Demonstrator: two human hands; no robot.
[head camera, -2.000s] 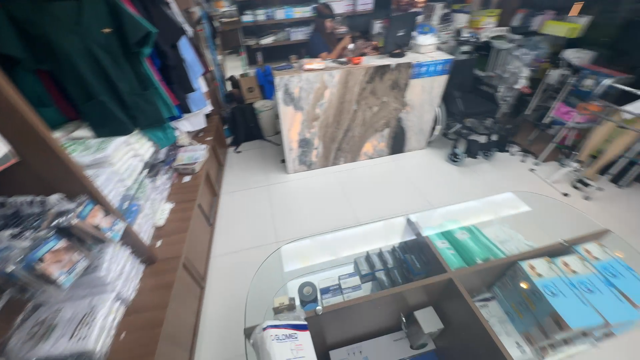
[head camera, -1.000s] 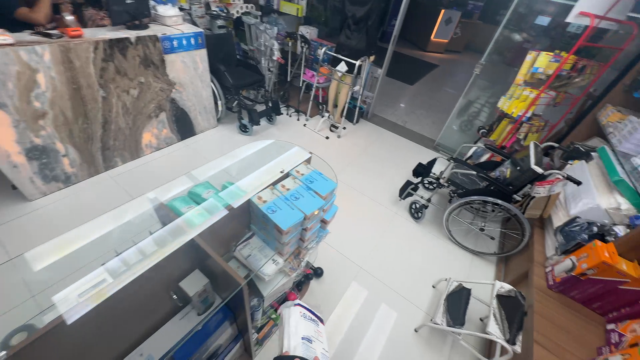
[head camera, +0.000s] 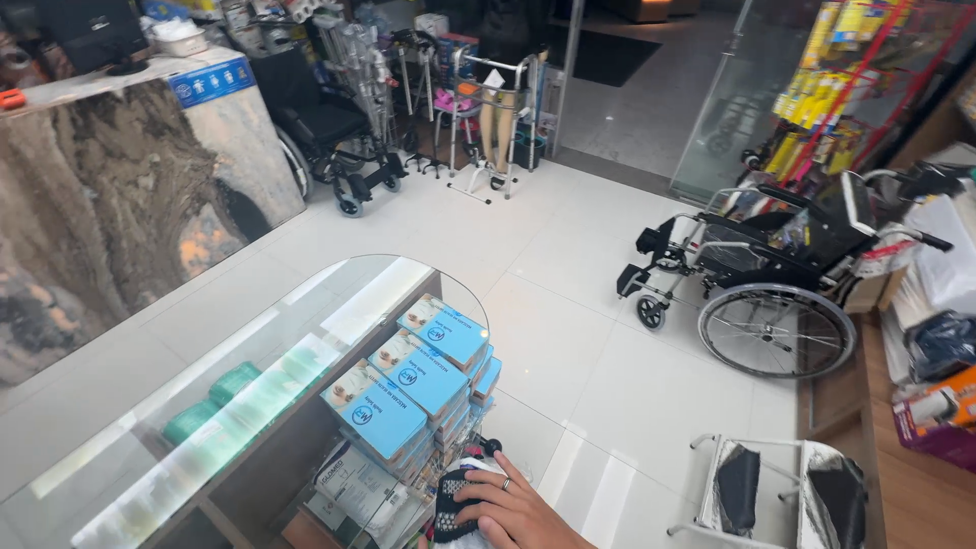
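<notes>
My right hand (head camera: 515, 507), with a ring on one finger, reaches in from the bottom edge. Its fingers curl over a black mesh item (head camera: 451, 505) with white material around it, beside the glass-topped display case (head camera: 366, 301). A small sliver of skin at the bottom edge, left of that item, may be my left hand (head camera: 423, 542); the rest of it is out of frame. Just up and left are stacked blue mask boxes (head camera: 385, 404) and a white printed package (head camera: 358, 476). Green packs (head camera: 191, 421) show through the glass.
A wheelchair (head camera: 774, 305) stands at the right, above a metal frame with dark pads (head camera: 785, 488). Another wheelchair (head camera: 328, 122) and a walker (head camera: 492, 84) stand farther back, near the stone-patterned counter (head camera: 130, 206). Tiled floor (head camera: 549, 305) lies between them. A glass door (head camera: 720, 99) is behind.
The view has swung right, away from the shelf of garments. My right hand is now visible on the black mesh item; one second ago a white printed package showed at the bottom edge.
</notes>
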